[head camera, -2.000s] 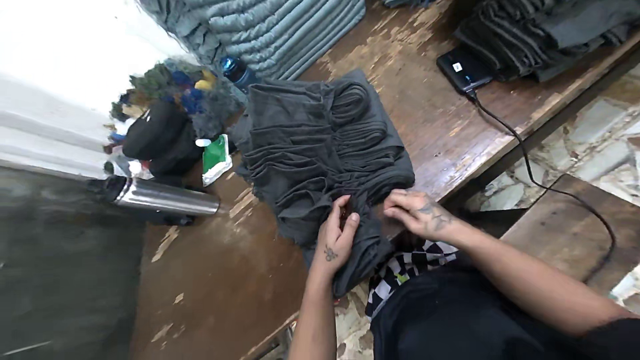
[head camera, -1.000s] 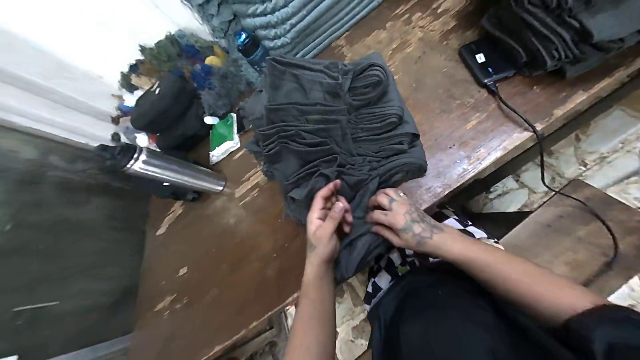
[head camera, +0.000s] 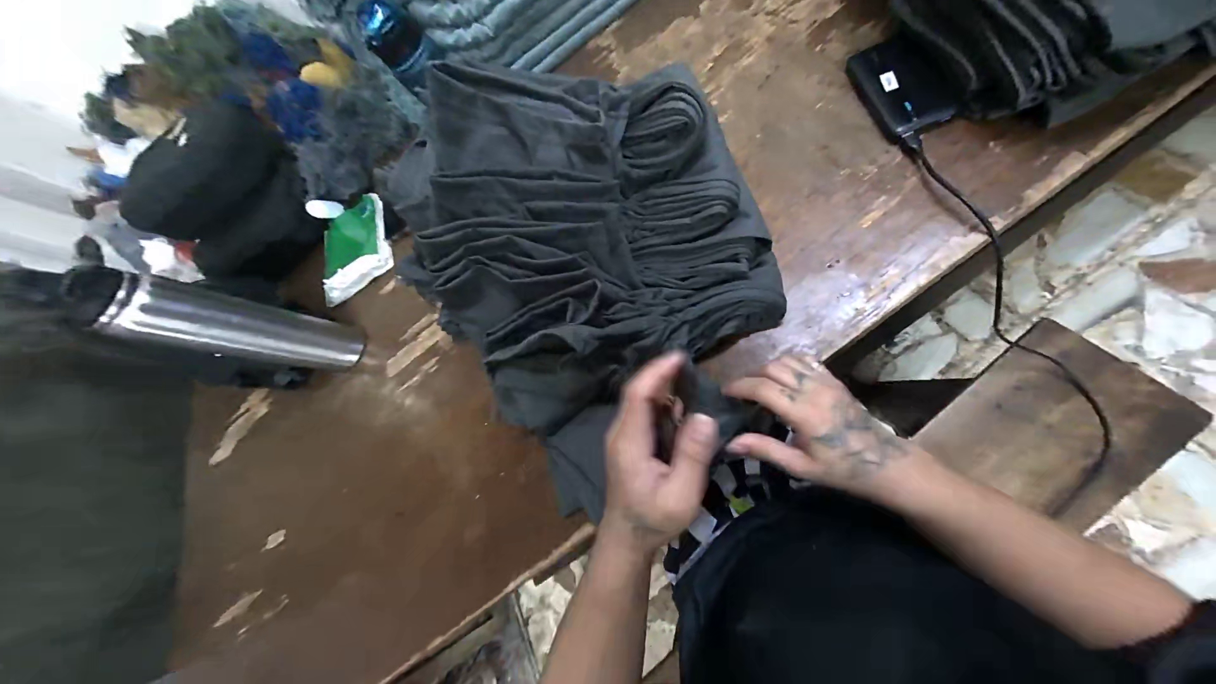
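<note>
A stack of folded dark grey cloth pieces (head camera: 570, 209) lies on a worn wooden table, its rolled folds facing right. My left hand (head camera: 660, 446) is at the stack's near end, thumb and fingers curled around a loose grey edge; whether it grips the cloth is hard to see. Just to its right, my right hand (head camera: 807, 418) has thumb and forefinger at the same bunched cloth, over the table's near edge. The fingertips of both hands are partly blurred, and the contact between them and the cloth is not clear.
A steel bottle (head camera: 233, 318) lies at the left beside a green and white packet (head camera: 356, 249). Behind are thread scraps (head camera: 323, 123), a blue bottle (head camera: 389, 33) and light blue folded cloth (head camera: 513, 28). A black device (head camera: 898, 90) with a cable sits near dark cloth (head camera: 1026, 47).
My right hand's fingers have drawn back from the cloth and spread since a second ago. My left hand stays by the stack's near end. The grey stack remains on the table.
</note>
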